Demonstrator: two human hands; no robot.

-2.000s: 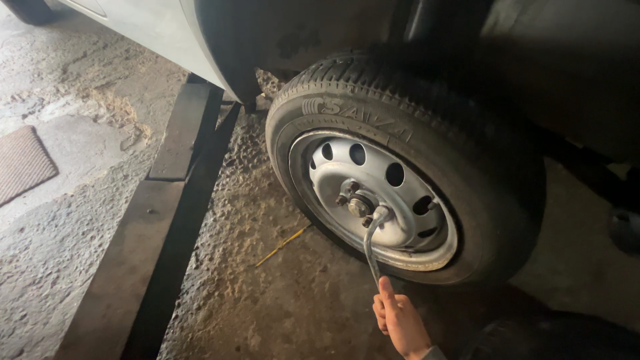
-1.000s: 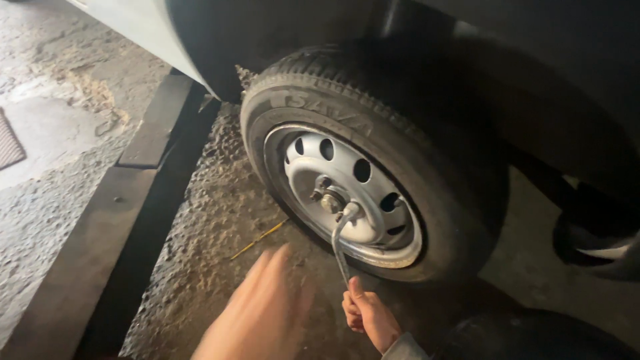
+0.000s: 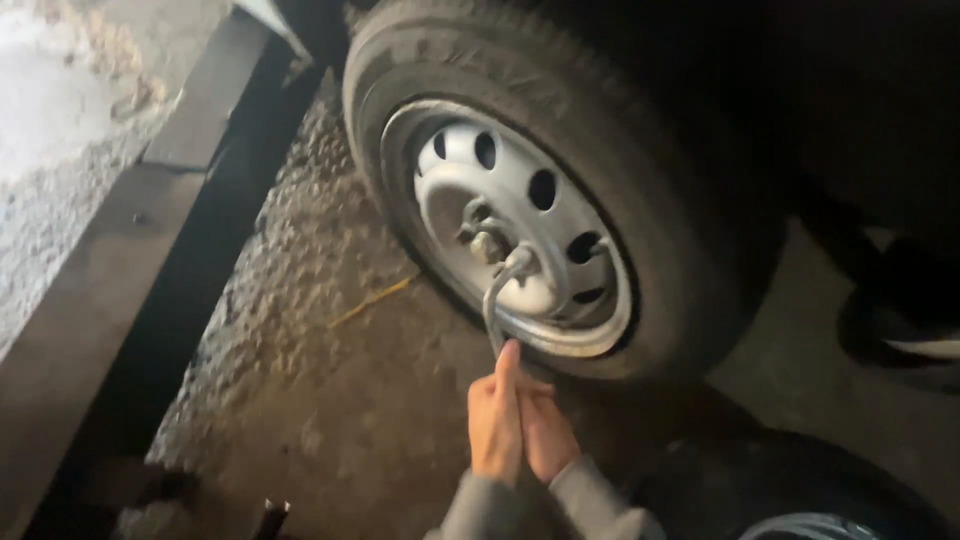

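Note:
A black tire (image 3: 630, 225) on a silver steel wheel rim (image 3: 487, 157) fills the middle, with its hub nut (image 3: 487, 246) at the centre. A bent metal lug wrench (image 3: 491, 304) sits on a lug position just right of the hub nut, and its handle runs down into my hands. My left hand (image 3: 495, 420) and my right hand (image 3: 546, 429) are pressed together around the lower part of the handle, below the rim. Their fingers hide the end of the wrench.
A long dark metal beam (image 3: 97, 247) runs diagonally along the left, beside rough concrete (image 3: 285, 277). A thin yellow strip (image 3: 371, 301) lies on the floor by the tire. Another tire (image 3: 757, 472) lies at the lower right. Dark vehicle bodywork hangs overhead.
My left hand, out of view at first and then blurred left of the wrench, has come to the handle beside my right hand. The right hand has kept its hold. The view has moved closer.

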